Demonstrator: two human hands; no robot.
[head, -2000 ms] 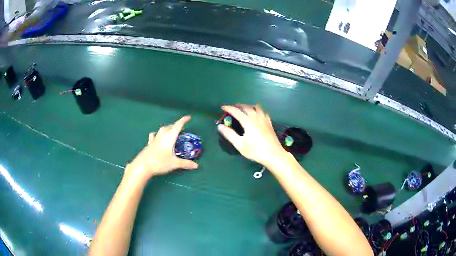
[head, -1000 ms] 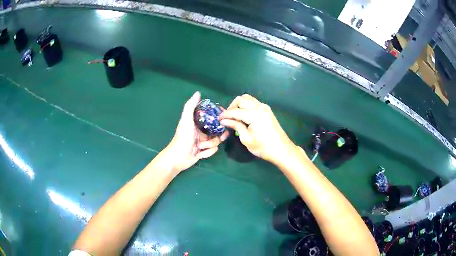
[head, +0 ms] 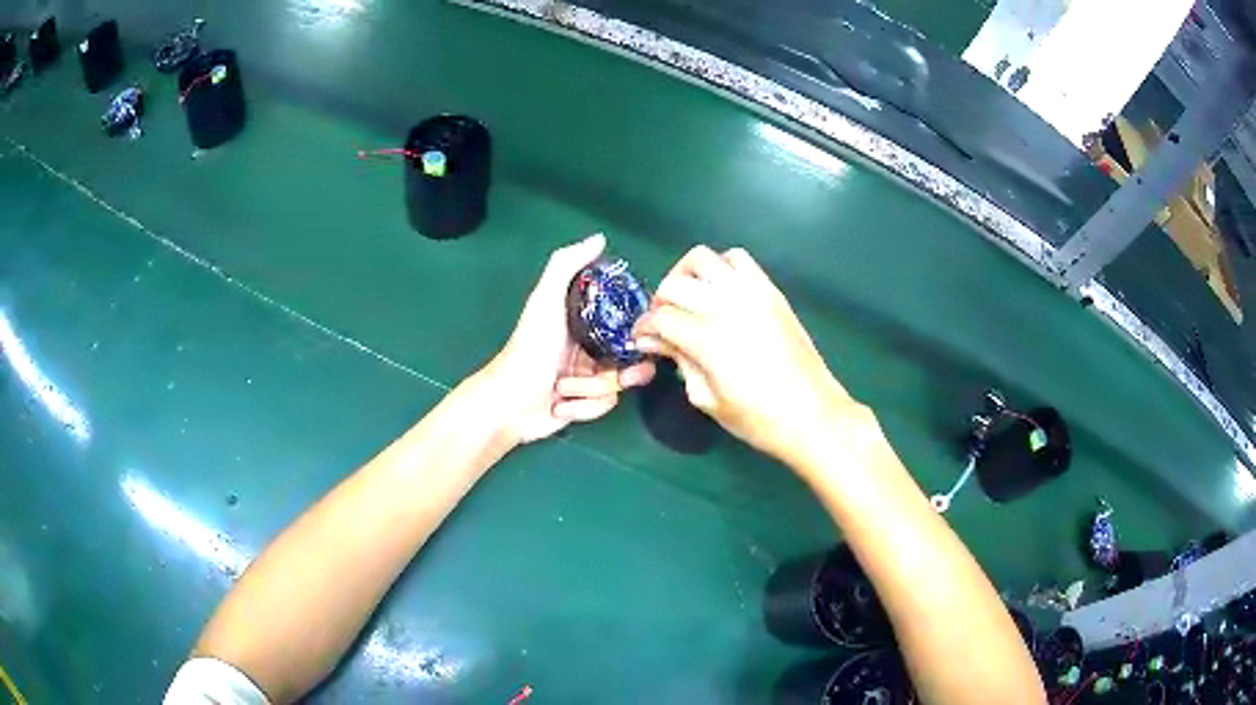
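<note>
A round blue circuit board (head: pixel 612 311) is held tilted in my left hand (head: pixel 530 361), between thumb and fingers. My right hand (head: pixel 744 351) is at the board's right edge with its fingertips pinched together; what they pinch is too small to tell. A black housing (head: pixel 679 413) stands on the green surface just below and behind my right fingers, its top mostly hidden by them. Another black housing (head: pixel 448 179) with a red lead wire (head: pixel 384 153) and a pale green part (head: pixel 434 163) stands up and to the left.
A housing (head: pixel 1022 455) with a board and a white ring end (head: pixel 939 504) is at the right. Two housings (head: pixel 827 599) lie at the lower right, near massed housings beyond a grey rail (head: pixel 1171 595). More housings (head: pixel 211 99) are at the upper left. A pale edge rail (head: pixel 771 103) runs behind.
Since two seconds ago, my left hand has lifted the board and my right hand has moved from a housing top to it. Over the last second, the surrounding housings shifted rightward in view.
</note>
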